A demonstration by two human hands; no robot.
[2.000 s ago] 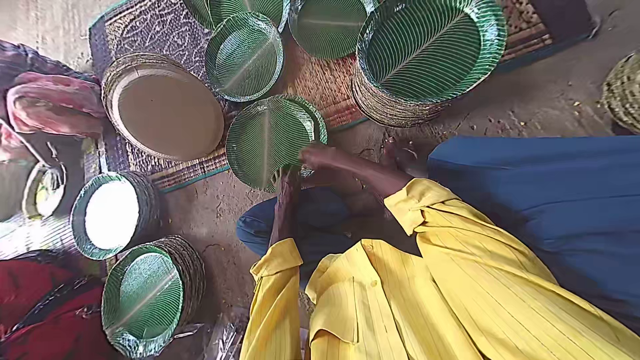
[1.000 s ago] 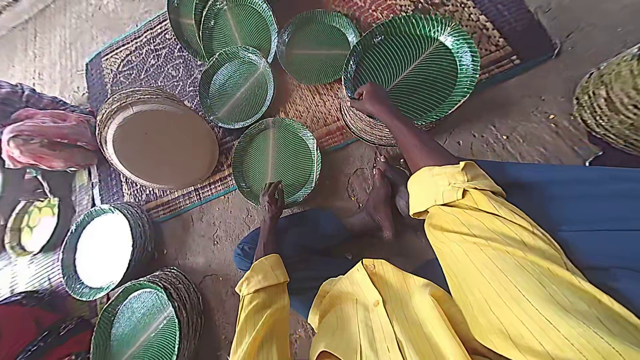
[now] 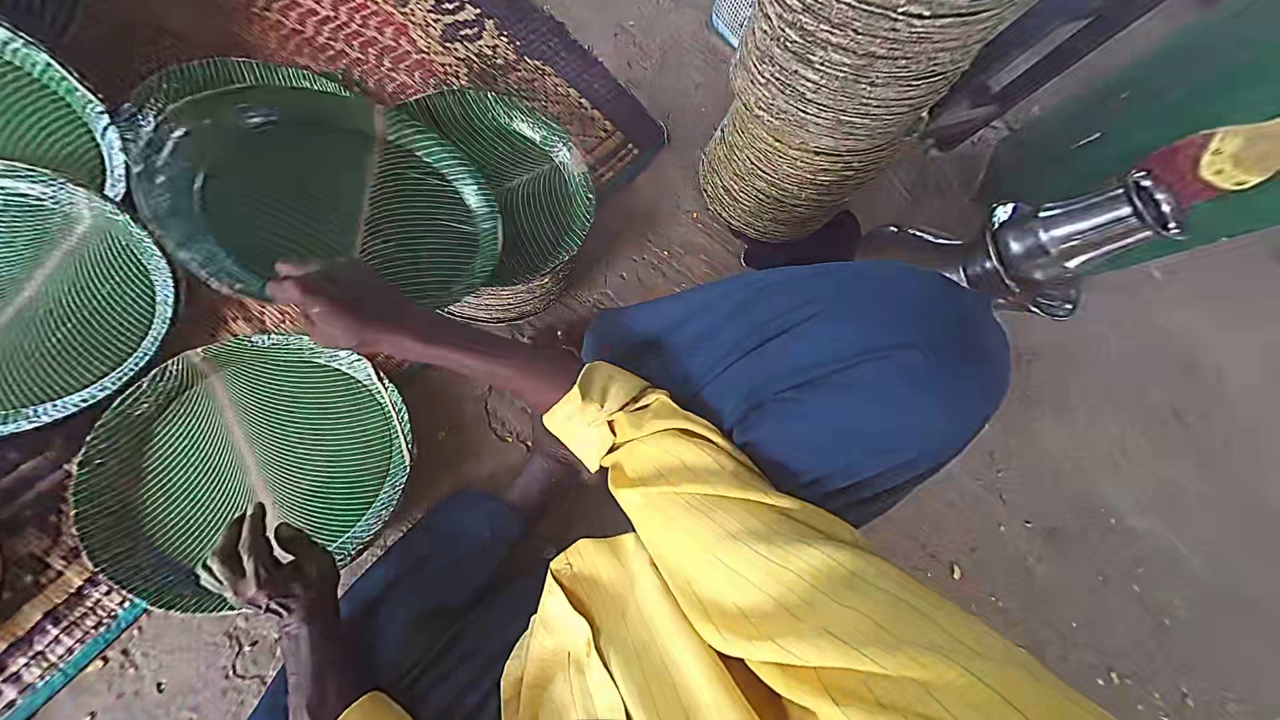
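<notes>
My left hand (image 3: pixel 272 570) grips the near rim of a green leaf-patterned plate (image 3: pixel 300 430), fingers over its inside. Above it, my right hand (image 3: pixel 335 300) holds the lower rim of another green plate (image 3: pixel 280 190), which is tilted and blurred. That plate overlaps a stack of green plates (image 3: pixel 530 180) with fibrous, layered sides. More green leaf-patterned plates (image 3: pixel 70 290) lie at the left edge.
A patterned woven mat (image 3: pixel 590 110) lies under the plates. A tall column of stacked plates (image 3: pixel 830 110) stands at the top right. Beside it are a shiny metal fitting (image 3: pixel 1070 240) and a green surface (image 3: pixel 1230 60). My blue-clad knee (image 3: pixel 810 370) rests on the dirt floor.
My right hand, at the large plate stack a second ago, now holds a plate left of it. My left hand stays at the near plate. The view has swung right.
</notes>
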